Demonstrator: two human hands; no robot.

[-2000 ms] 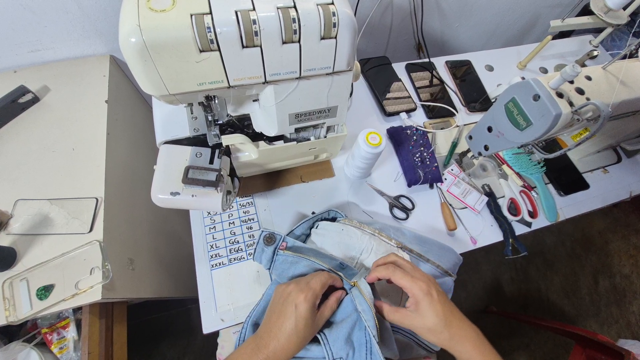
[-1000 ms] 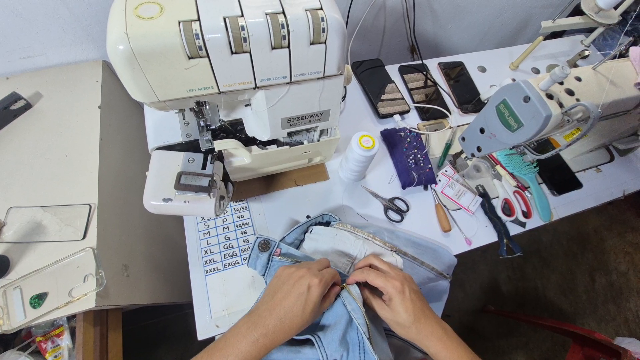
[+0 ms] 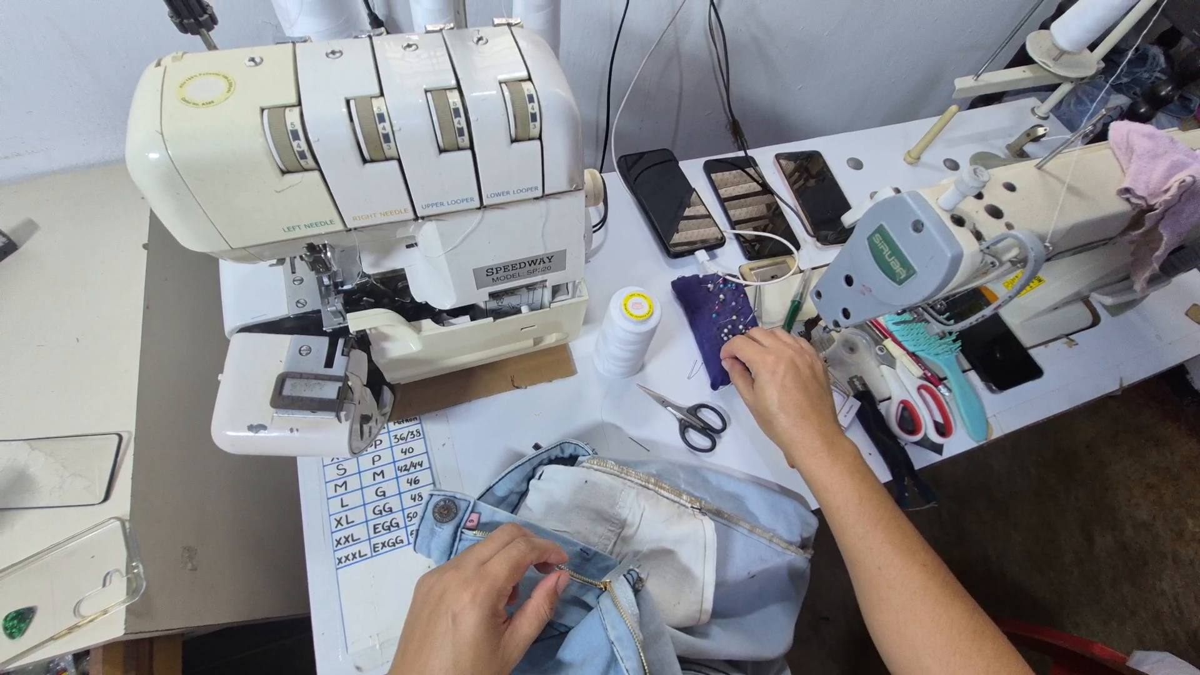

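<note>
Light blue denim jeans (image 3: 750, 581) lie at the table's front edge, opened at the fly, with a brass zipper (image 3: 623, 609), a metal button (image 3: 444, 510) and a white pocket lining (image 3: 619, 534) showing. My left hand (image 3: 487, 591) rests on the fly, thumb and fingertips beside the zipper; whether it pinches the cloth is unclear. My right hand (image 3: 783, 389) reaches to the purple pincushion (image 3: 710, 314), which is full of ball-head pins, its fingertips at the lower right part. Whether a pin is between those fingertips cannot be seen. Small scissors (image 3: 689, 418) lie between the jeans and a white thread cone (image 3: 627, 333).
A white serger (image 3: 375, 159) stands behind the jeans at left, above a handwritten size chart (image 3: 375, 487). Several phones (image 3: 670, 202) lie at the back. Right of the pincushion are a second sewing machine (image 3: 900, 253), red-handled scissors (image 3: 919, 408) and a teal brush (image 3: 956, 375).
My right hand has left the jeans' zipper and moved up and right to the pincushion. My left hand remains at the fly, with its thumb and fingers now farther apart.
</note>
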